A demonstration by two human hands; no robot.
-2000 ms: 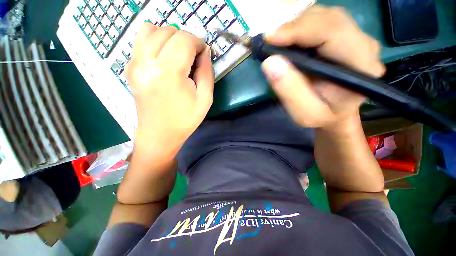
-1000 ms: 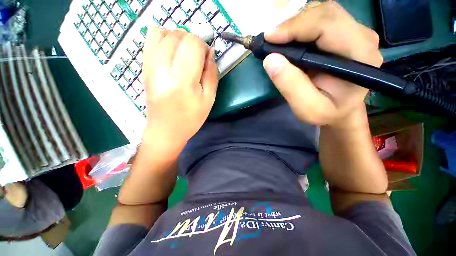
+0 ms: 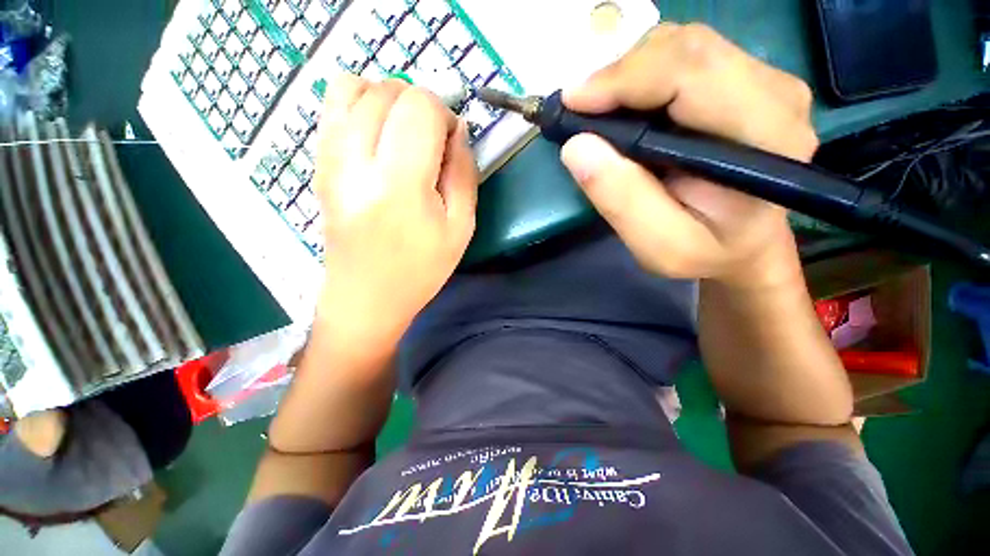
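My right hand (image 3: 695, 152) is shut on the black handle of the soldering iron (image 3: 738, 158). The iron's metal tip is at the lower right part of the PCB panel (image 3: 418, 33), close to my left fingertips. My left hand (image 3: 396, 196) lies over the panel and holds a small pale piece, the solder wire holder (image 3: 451, 96), with a bit of green by the fingers. Its fingers hide part of the panel. The white soldering tray (image 3: 212, 196) lies tilted under the panels. Whether the tip touches a joint is too small to tell.
Stacked trays (image 3: 103, 250) stand on edge at left, with thin solder wire (image 3: 65, 141) crossing above them. A black phone (image 3: 877, 43) lies at upper right. Below the bench are a cardboard box (image 3: 906, 326) and, at lower left, part of another person (image 3: 76, 467). Dark cables lie at right.
The iron tip has moved from above the panel down and left to beside my left fingertips. My left hand has shifted slightly right along the panel. Both hands keep their holds.
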